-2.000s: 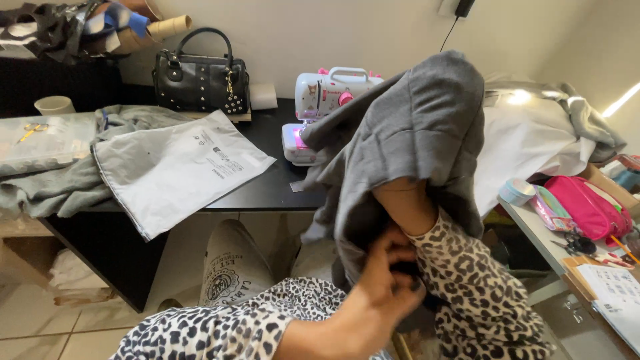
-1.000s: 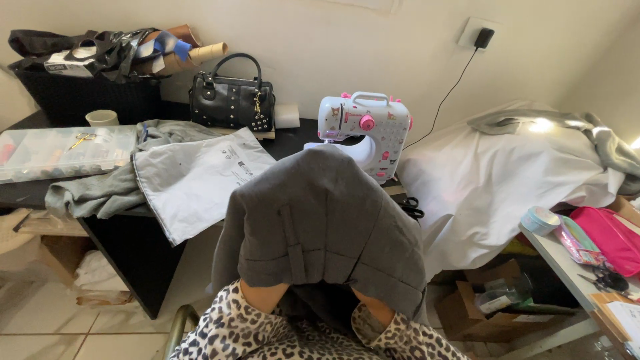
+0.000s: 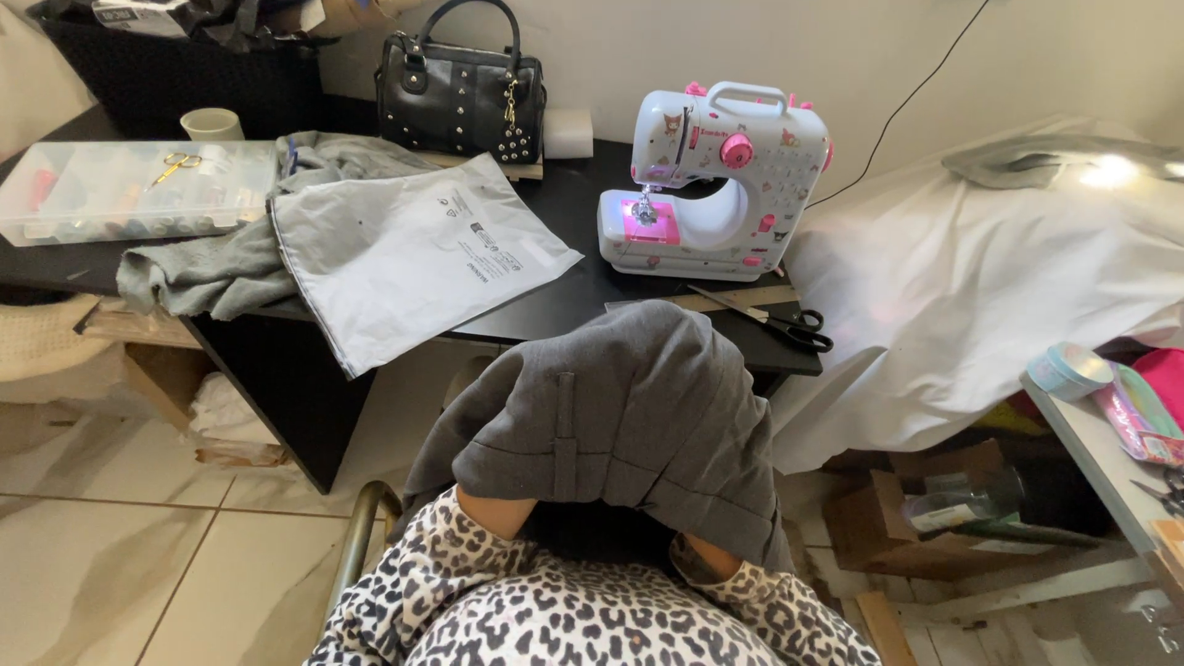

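Note:
Grey cloth, a garment with belt loops (image 3: 610, 416), is draped over both my hands just in front of my body. My left hand is inside it on the left, with only the wrist (image 3: 495, 513) showing under the cloth's edge. On the right my right hand is likewise covered, its wrist (image 3: 710, 558) visible at the opening. The fingers of both hands are hidden. Beyond the cloth stands a white and pink sewing machine (image 3: 721, 185), its lamp lit. Black-handled scissors (image 3: 786, 324) lie on the black table beside a ruler (image 3: 684, 302).
A plastic bag (image 3: 416, 250) overhangs the black table's edge (image 3: 518, 324), partly over grey fleece (image 3: 222, 268). Behind are a studded handbag (image 3: 462, 97) and a clear organizer box (image 3: 120, 194). White fabric (image 3: 906, 314) hangs at right, near a side table (image 3: 1101, 444) and cardboard box (image 3: 869, 527).
Two seconds ago the cloth was bunched over one raised arm while the other hand touched it from outside. Now both hands are inside and the cloth is spread between them.

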